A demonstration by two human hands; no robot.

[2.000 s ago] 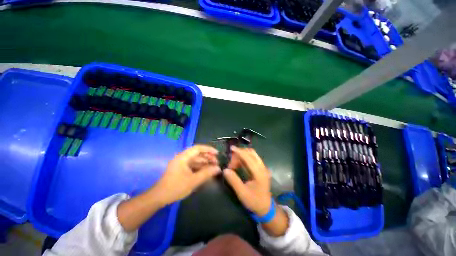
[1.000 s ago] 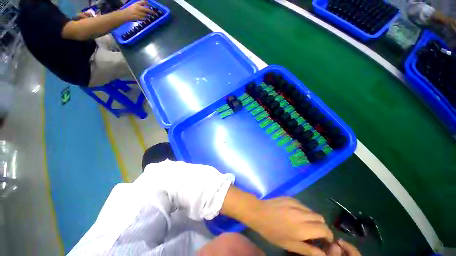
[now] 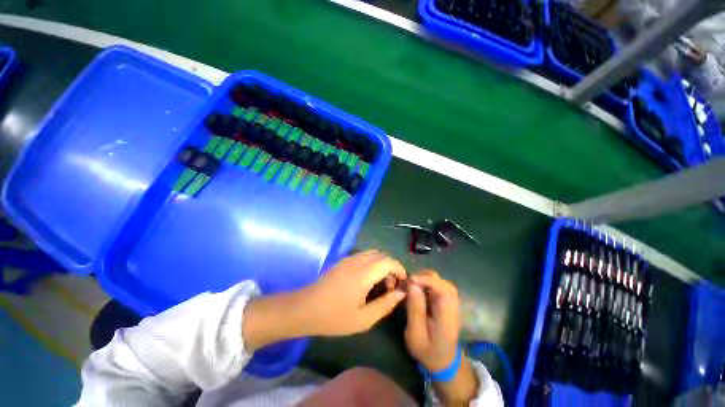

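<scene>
My left hand and my right hand meet over the dark bench. Their fingertips pinch a small dark part, mostly hidden by the fingers. Beyond the hands, loose units lie on the bench, small black pieces with thin shiny strips and some red wire. The left tray is blue and holds rows of wired board units, black parts with bright-green strips; a short row sits at its left side.
An empty blue tray overlaps the left tray's left side. The right tray is full of black units with silvery strips. A green belt with white edges runs beyond, with more trays and a grey post.
The view has swung back to the right; the right tray shows again and the seated person at left is out of view. Both hands are still together at the small part.
</scene>
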